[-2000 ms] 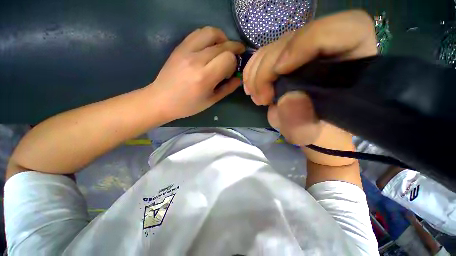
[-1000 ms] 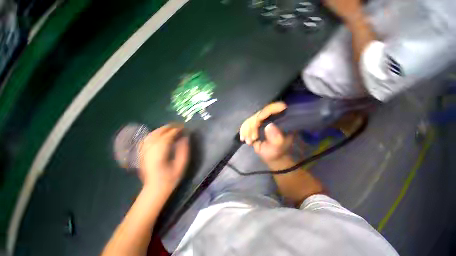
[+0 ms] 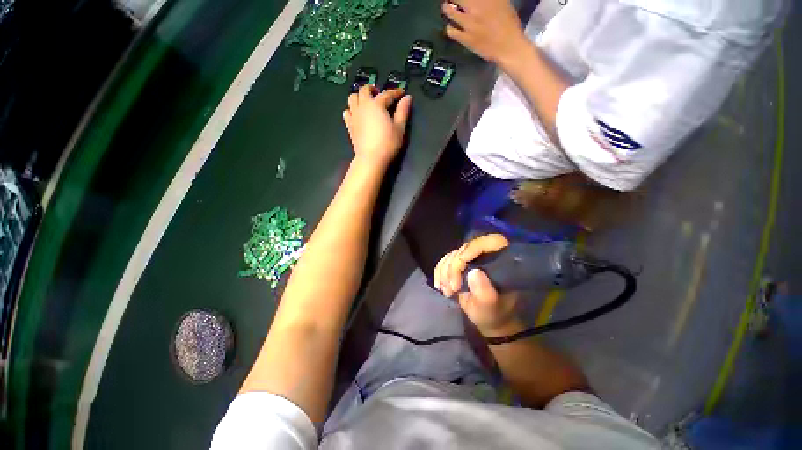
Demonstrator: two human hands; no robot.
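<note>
My left hand [image 3: 376,127] reaches far over the bench, palm down with fingers apart. Its fingertips are at two black housings with green boards, one housing [image 3: 365,77] at the left fingers and one [image 3: 395,83] by the index finger, both partly covered. Whether they are touched is unclear. Two more black housings [image 3: 419,56] lie just beyond. My right hand [image 3: 470,279] grips the dark electric screwdriver [image 3: 532,266] below the bench edge, over my lap. Its bit is not clearly visible. The cord [image 3: 607,308] loops from its rear back across my wrist.
A pile of green circuit boards [image 3: 273,246] lies left of my forearm; a larger heap [image 3: 334,35] is at the top. The round screw dish [image 3: 202,345] is lower left. A neighbour's hand [image 3: 484,26] and white sleeve are close at upper right. The bench edge runs diagonally.
My left hand has moved from near the dish to the far housings. My right hand still holds the screwdriver, away from the bench. The housing held two seconds ago is no longer in my hands.
</note>
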